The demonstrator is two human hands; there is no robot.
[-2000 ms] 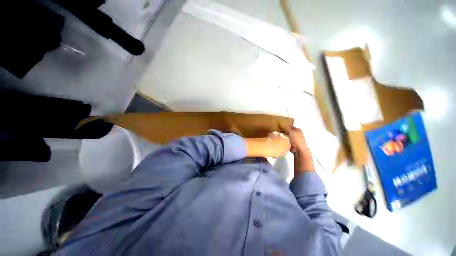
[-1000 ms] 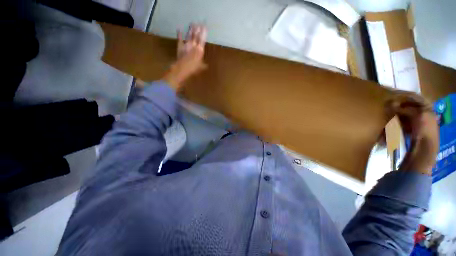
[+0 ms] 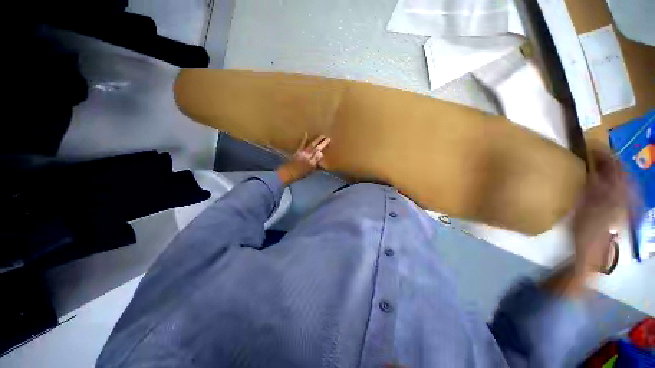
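Note:
A long brown kraft card [image 3: 416,147] lies across the table edge in front of my body, its rounded left end over the gap and its right end on the table. A faint crease crosses its left part. My left hand [image 3: 307,158] rests on the card's lower edge with its fingers apart. My right hand [image 3: 603,205] is strongly blurred at the card's right end; its fingers and any hold are unclear. A scissors handle [image 3: 612,253] shows partly beside my right wrist.
White paper pieces [image 3: 467,57] lie beyond the card. More lie on a brown offcut [image 3: 638,65] at upper right. A blue book [image 3: 641,154] is at the right edge. Black cloth [image 3: 108,183] is at left, a white bin [image 3: 276,208] below the table edge. A colourful item [image 3: 641,334] is at lower right.
The card, narrow and edge-on at first, now shows its broad face. My left hand has moved from the card's far edge to its near edge. My right hand has moved far right from my chest.

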